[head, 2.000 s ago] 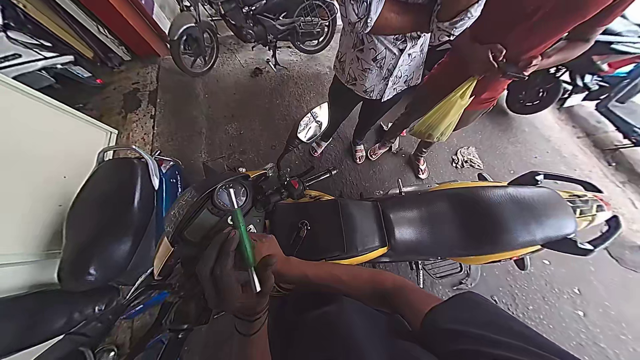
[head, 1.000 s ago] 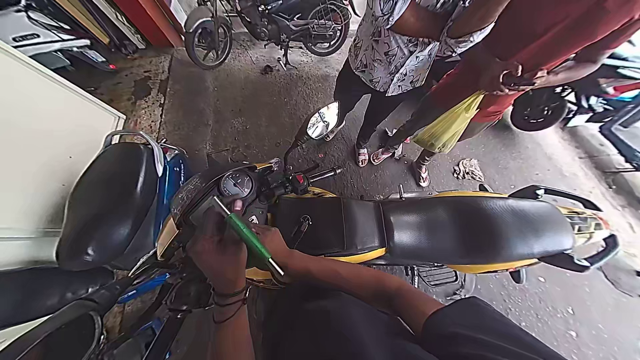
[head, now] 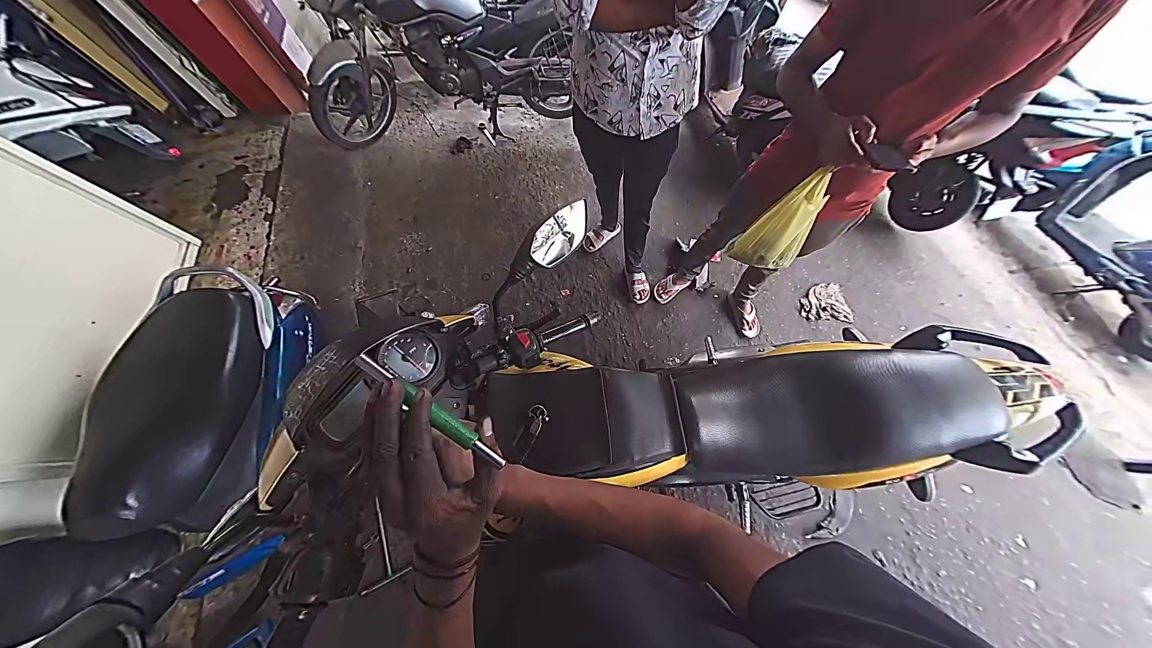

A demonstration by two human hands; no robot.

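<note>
My left hand (head: 427, 463), with dark bands at its wrist, holds a slim green-handled tool (head: 447, 423) with bare metal at both ends. The tool slants across the fingers, its upper end over the edge of the round gauge (head: 408, 357) of a black and yellow motorcycle. My right hand (head: 481, 450) reaches in from the right and is mostly hidden behind the left; its grip does not show. Beside it are the black tank cover (head: 576, 418) with a key in its lock, the right handlebar grip (head: 571, 327) and the mirror (head: 558, 236). The long black seat (head: 837, 409) stretches to the right.
Another motorcycle's black seat (head: 166, 405) is close on the left, by a pale panel (head: 81, 315). Two people stand beyond the motorcycle, one with a yellow-green plastic bag (head: 783, 220). A crumpled cloth (head: 825, 303) lies on the pavement. More motorcycles (head: 450, 54) are parked behind.
The green-handled tool, nearly upright two seconds ago, now slants down to the right in my left hand. Its fingers have spread more upright along the tool. My right hand remains close behind.
</note>
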